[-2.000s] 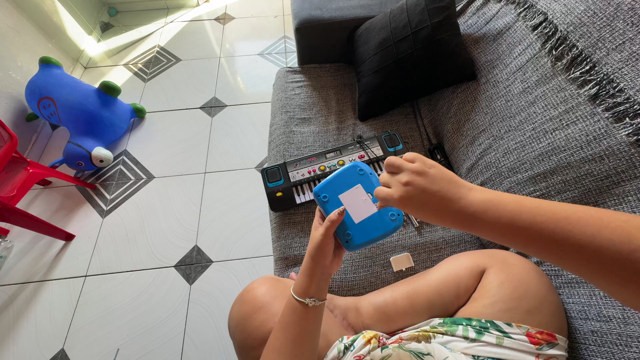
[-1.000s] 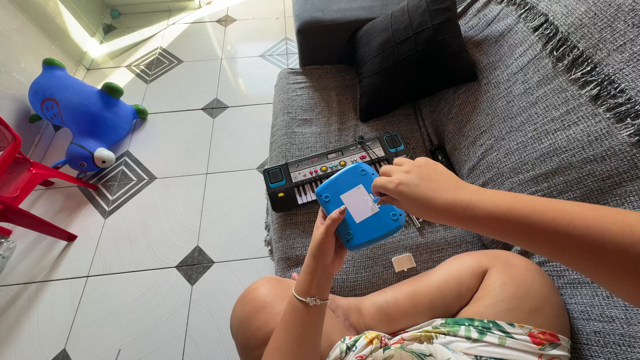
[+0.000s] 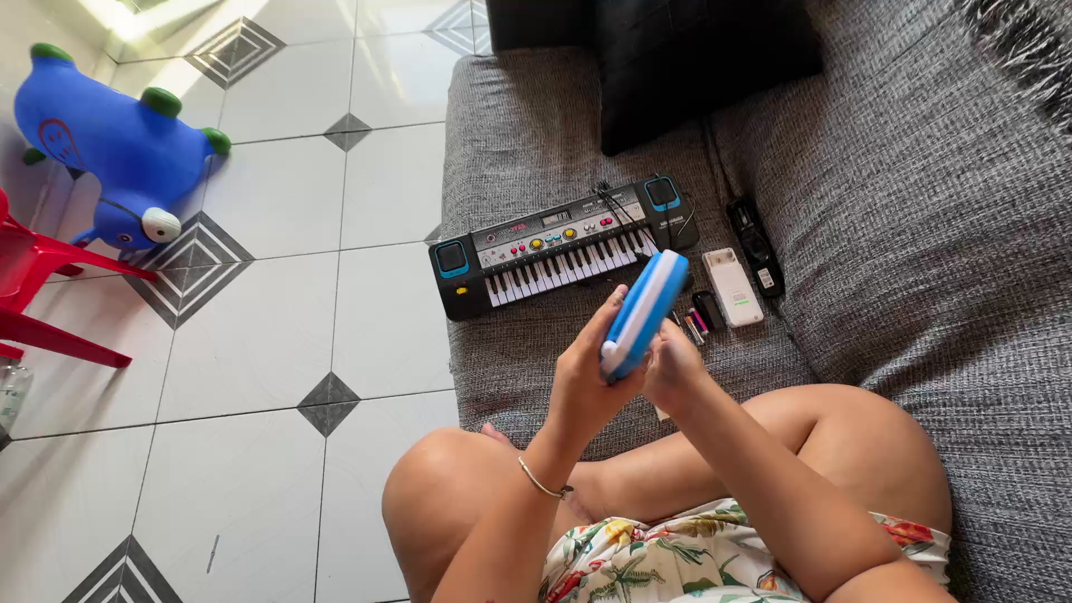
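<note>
A blue plastic device with a white band around its side [image 3: 643, 316] is tilted edge-on above the lap. My left hand [image 3: 590, 368] grips its lower left side, thumb along the blue face. My right hand [image 3: 672, 364] is at its lower right, partly behind it; whether the fingers hold anything else is hidden. Just beyond lies a black toy keyboard [image 3: 561, 243] with a dark cable across its right end. Right of the device are small batteries [image 3: 695, 322], a small black object [image 3: 708, 310], a white remote-like case [image 3: 734, 287] and a black handset [image 3: 755, 247].
The grey woven sofa [image 3: 888, 251] carries a black cushion [image 3: 703, 67]. On the tiled floor at the left stand a blue inflatable animal toy [image 3: 117, 134] and a red plastic chair [image 3: 50, 293]. A pale small piece [image 3: 662, 413] shows partly behind my right forearm.
The blue device has turned from its broad face with a white label to its edge. My right hand has moved down and left, to its lower side.
</note>
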